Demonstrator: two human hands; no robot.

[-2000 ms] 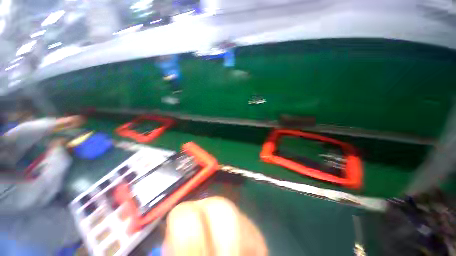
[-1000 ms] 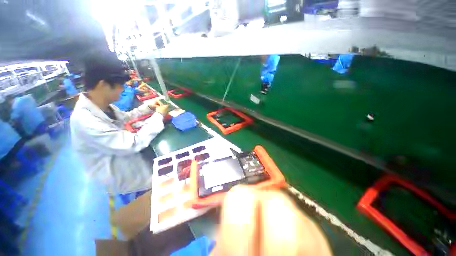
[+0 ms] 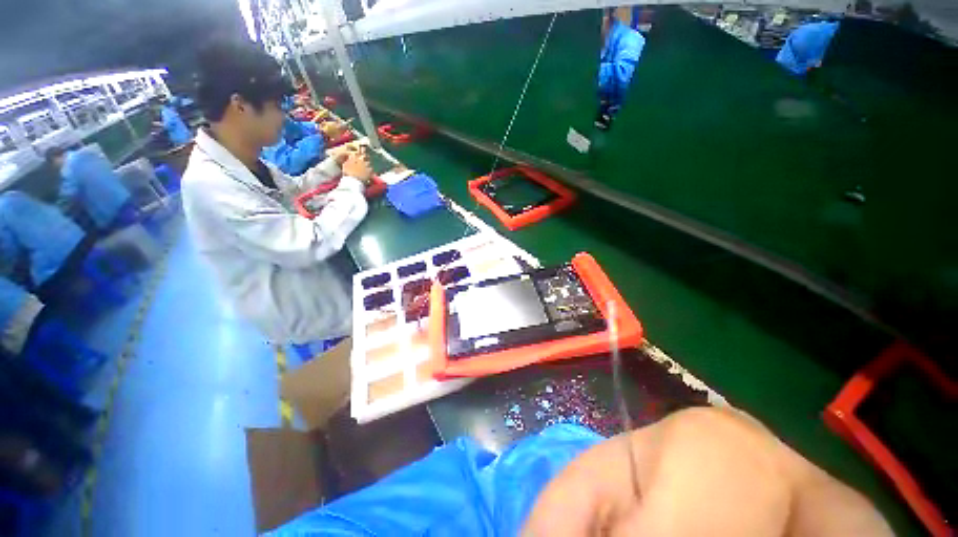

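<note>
An open black tablet unit [image 3: 496,317] in a red holding frame [image 3: 627,304] lies tilted over the right part of a white parts tray [image 3: 362,390]. Its silver-grey battery is on the left and its circuit board on the right. A large bare hand, which looks like my left hand [image 3: 672,482], is close to the camera at the bottom edge, just below the tablet. A thin strand [image 3: 622,399], perhaps solder wire, rises from its fingers in front of the frame's right end. Its fingertips are partly hidden. I cannot make out my right hand separately.
Small red and blue parts [image 3: 552,404] are scattered on the dark green bench below the tablet. Blue cloth [image 3: 452,488] and cardboard [image 3: 278,467] are at the bottom. A person [image 3: 273,241] works at left beside a blue bin [image 3: 413,196]. Red frames [image 3: 522,196] lie along the conveyor.
The view has swung left and steadied. The tablet sits higher and farther right in view. The hand has shifted right and low, and the strand and scattered parts now show.
</note>
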